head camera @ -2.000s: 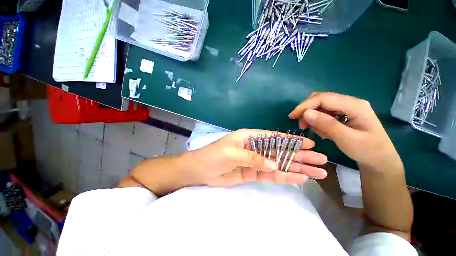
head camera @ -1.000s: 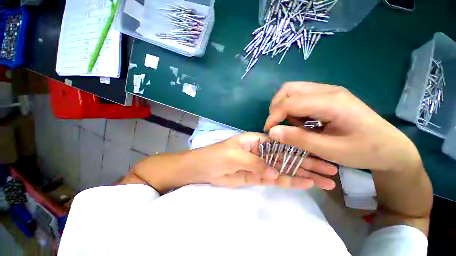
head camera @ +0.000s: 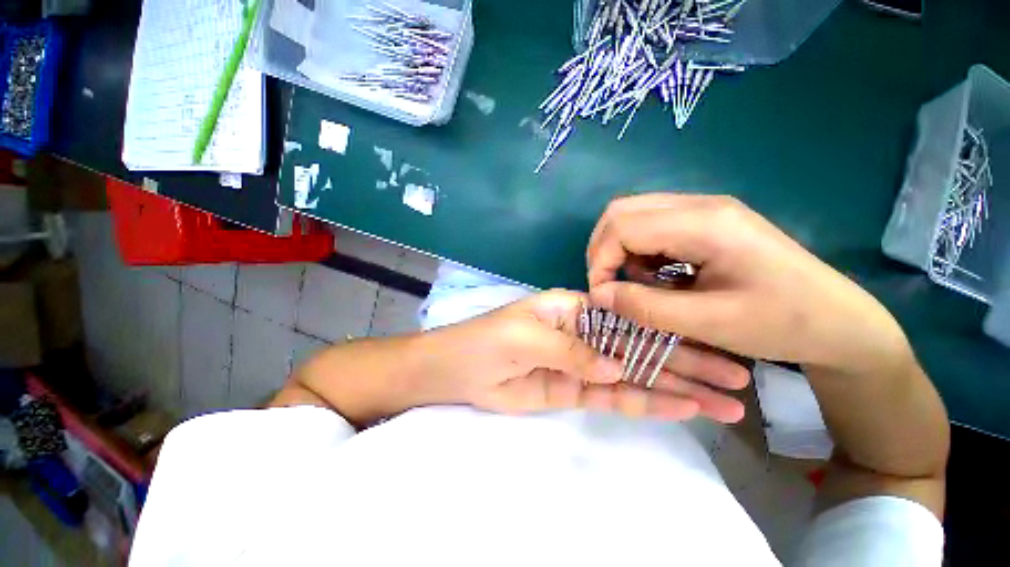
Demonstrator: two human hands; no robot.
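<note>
My left hand (head camera: 532,360) lies palm up near the bench edge and holds a fan of several silver metal pins (head camera: 634,352) under its thumb, thicker ends towards the bench. My right hand (head camera: 687,260) is bent over the pins, thumb and index fingertips together at the thick end of the leftmost pins. A short metal piece (head camera: 676,270) shows tucked in the right hand's curled fingers; its full shape is hidden. Whether the right fingertips grip a pin cannot be told.
A loose pin pile (head camera: 631,66) spills from a tipped clear tub (head camera: 792,28). A clear tub of pins (head camera: 443,94) stands left, another (head camera: 919,199) right. Paper scraps (head camera: 333,136) lie on the green mat. A record sheet (head camera: 166,100) bears a green-stemmed pen (head camera: 225,89). A red stool (head camera: 177,235) stands below.
My right hand has moved left and in over the left palm, its fingertips now at the pins' thick ends. The left hand still holds the fan, shifted slightly right.
</note>
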